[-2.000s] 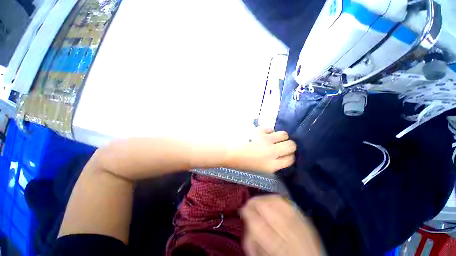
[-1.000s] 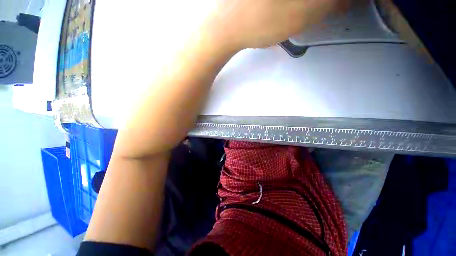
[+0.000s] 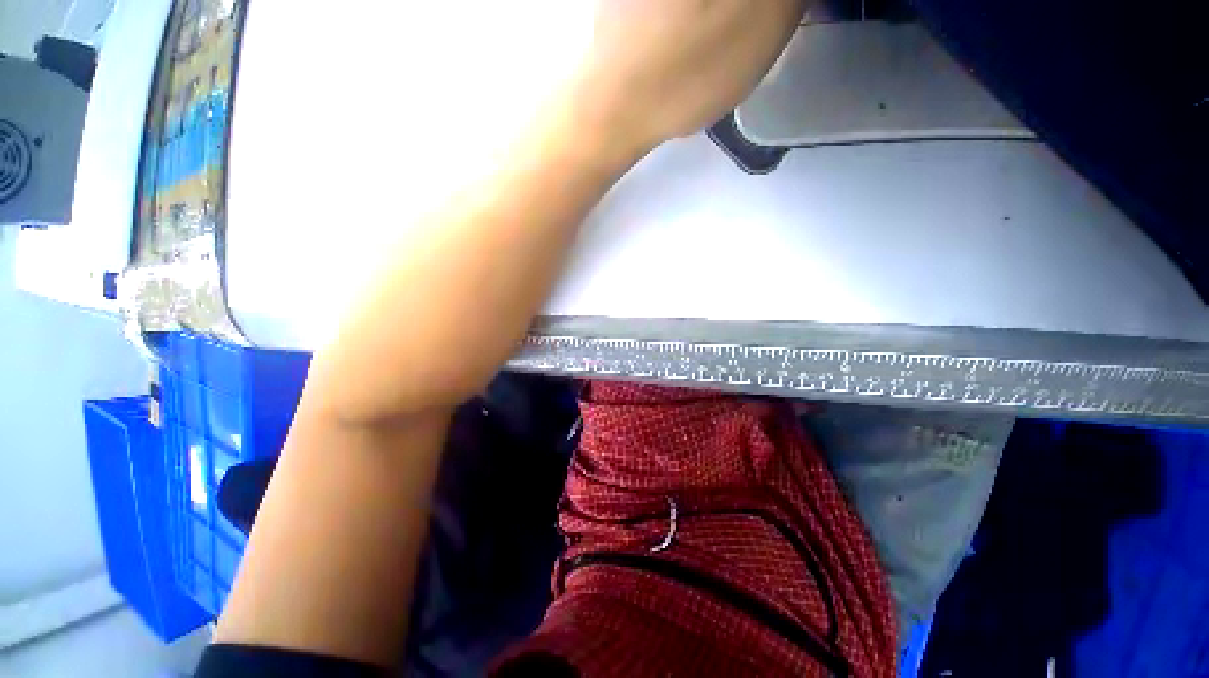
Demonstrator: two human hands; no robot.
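My left hand (image 3: 703,60) is at the top edge of the head view, cut off by the frame. Its fingers are out of the picture, so its grip cannot be told. My left forearm lies across the white table (image 3: 385,146). A dark navy garment (image 3: 1114,106) covers the top right of the table, just right of my left hand. Left of it, part of the pale bed cover (image 3: 902,99) shows, with a dark notch at its corner. My right hand is not in view.
A ruler tape (image 3: 862,374) runs along the front table edge. Cardboard with tape (image 3: 186,159) covers the left end. A grey motor box (image 3: 33,146) stands far left. Blue crates (image 3: 139,517) are below left. Red checked cloth (image 3: 676,530) covers the lap. Dark cloth (image 3: 1047,543) hangs lower right.
The view has swung from the machine head to the table front. The dark garment has moved up and off the front edge, baring the bed cover. My right hand has left the picture.
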